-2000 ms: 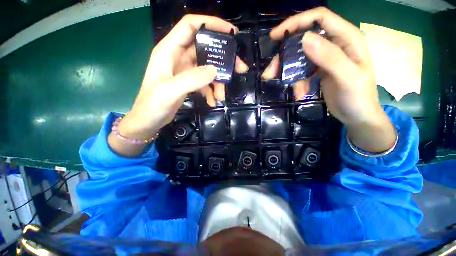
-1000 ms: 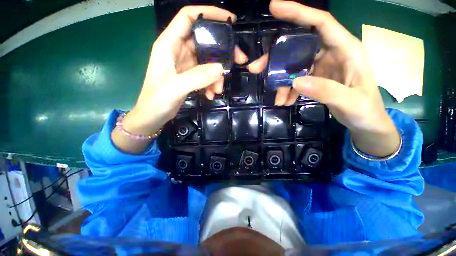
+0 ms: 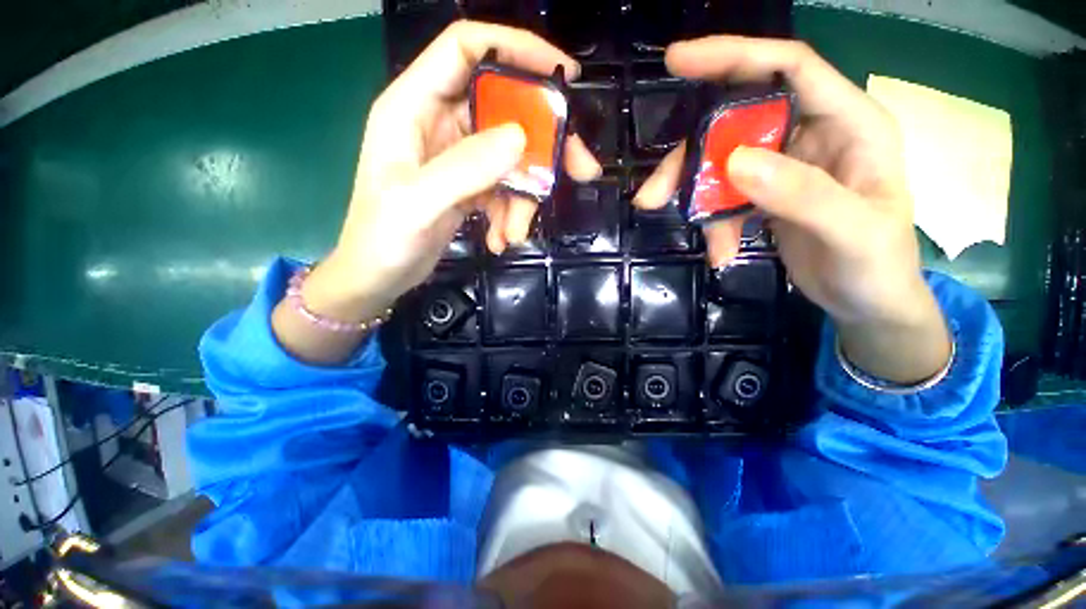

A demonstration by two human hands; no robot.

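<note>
My left hand [image 3: 417,179] holds a small black camera unit [image 3: 536,113], its screen lit orange-red, with my thumb on the screen. My right hand [image 3: 828,190] holds a second camera unit [image 3: 724,133], its screen lit red, my thumb also on it. Both units are tilted above a glossy black compartment tray [image 3: 554,339]. In the tray's nearest row several camera units [image 3: 595,387] lie lens up, and one more [image 3: 443,311] lies in the row above at left. My hands hide part of the tray's far pockets.
A pale yellow paper sheet [image 3: 953,155] with a torn lower edge lies right of the tray on the green bench [image 3: 214,202]. A dark tray-like object [image 3: 1063,256] is at the far right edge. Cables and a white box stand below the bench at lower left.
Both screens have changed, from white text lines to dark to red. My right hand and its unit have shifted slightly right and down; the unit is tilted differently. Both hands kept their holds.
</note>
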